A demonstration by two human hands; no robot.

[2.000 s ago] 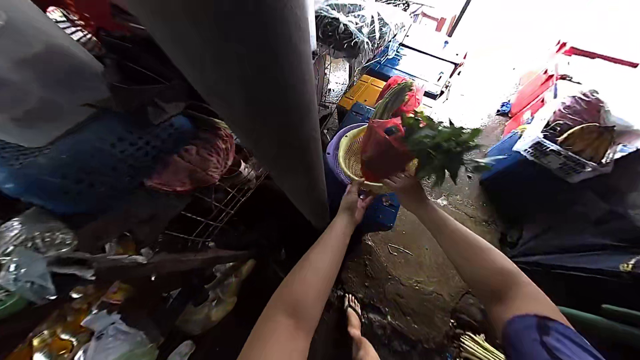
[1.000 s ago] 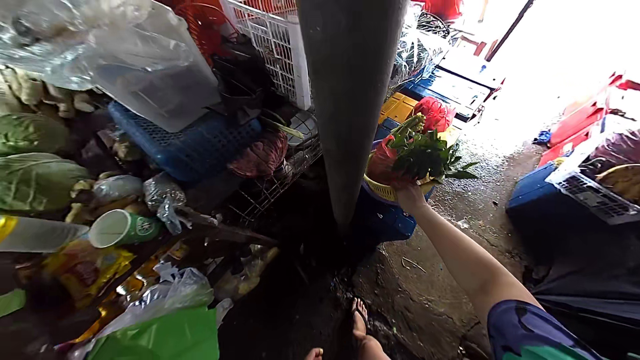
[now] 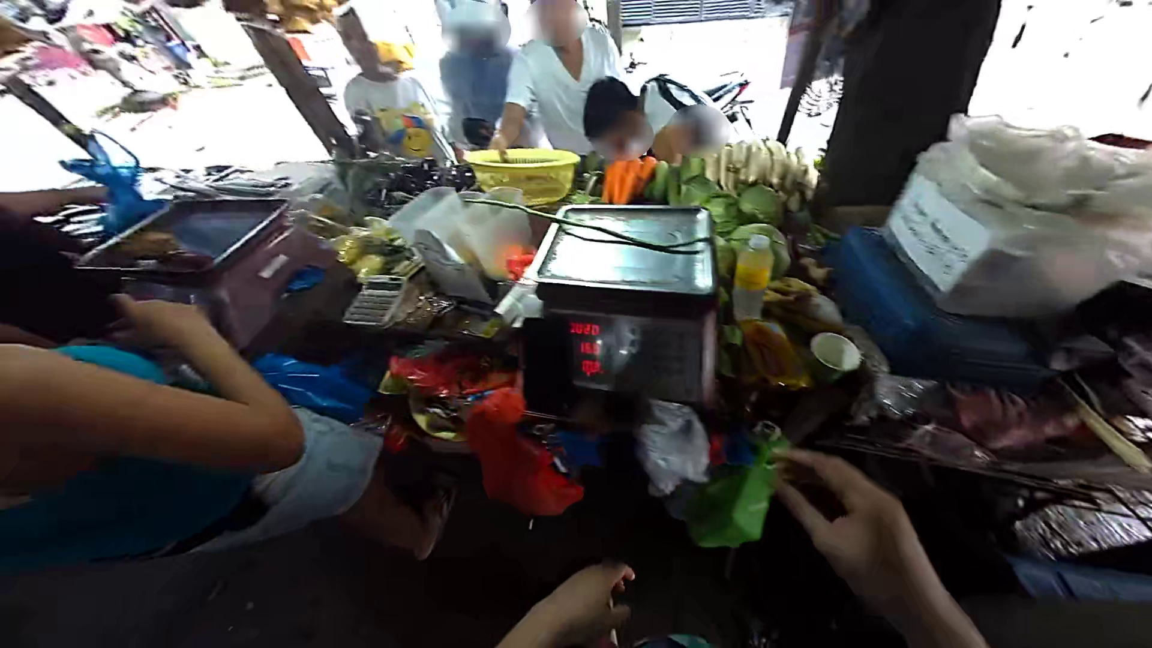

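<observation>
My right hand [image 3: 850,526] is at the lower right, thumb and forefinger spread at the upper edge of a green plastic bag [image 3: 733,506]; whether they pinch it is unclear. Low in the middle, my left hand [image 3: 580,605] is curled, with a thin pale thing at its fingers that I cannot make out. Above both hands stands a digital scale [image 3: 630,256] with a metal pan and lit red digits. A long green stalk [image 3: 585,220] lies across the pan. Red plastic bags [image 3: 517,459] and a whitish plastic bag [image 3: 673,445] hang below the scale.
A person in a teal top [image 3: 135,432] is close at the left, by a second scale [image 3: 193,234]. Several people stand across the stall, one touching a yellow basket [image 3: 525,175]. Carrots [image 3: 627,180], cabbages [image 3: 760,205], a bottle [image 3: 752,277], a cup [image 3: 834,355] and a blue crate [image 3: 927,315] surround the scale.
The view has swung far left to the stall. My hands, earlier at a yellow basket with a red bag and leafy greens, are away from it. My right hand is now at the green bag.
</observation>
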